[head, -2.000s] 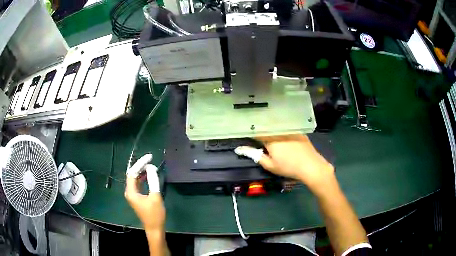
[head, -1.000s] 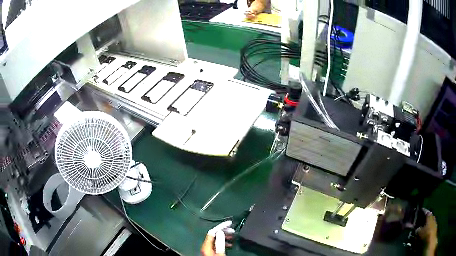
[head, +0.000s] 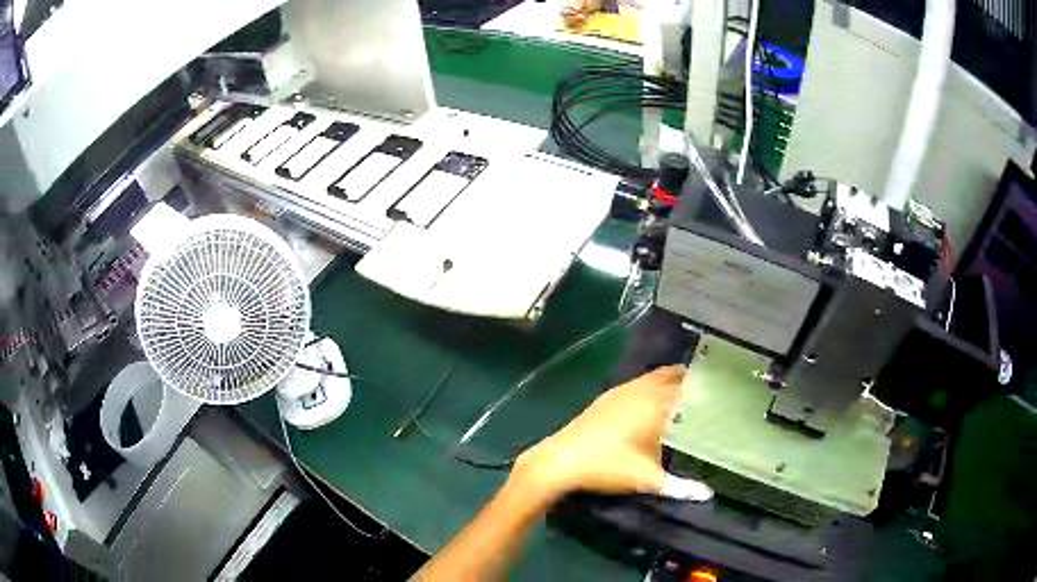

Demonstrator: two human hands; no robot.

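My left hand (head: 597, 446) reaches in from the bottom to the left side of the black press machine (head: 739, 284). Its thumb, with a white covering on the tip, lies along the front below the pale green fixture plate (head: 739, 398). Its other fingers are hidden at the plate's left edge, so I cannot tell what they hold. The grey column stands over the plate with its dark foot at the plate's surface. An orange-red switch (head: 703, 576) glows on the base front at the picture's bottom edge. My right hand is not in view.
A white outfeed (head: 500, 244) at the upper left carries a row of several black phone frames (head: 440, 191). A white fan (head: 222, 309) stands at the left. Clear tubing (head: 534, 392) crosses the green mat, and a black cable coil (head: 620, 108) lies behind. Another person's hand shows at the top.
My left hand has moved from the bottom edge up and right to the press. My right hand, earlier at the press's right side, has gone out of sight. The view has shifted slightly.
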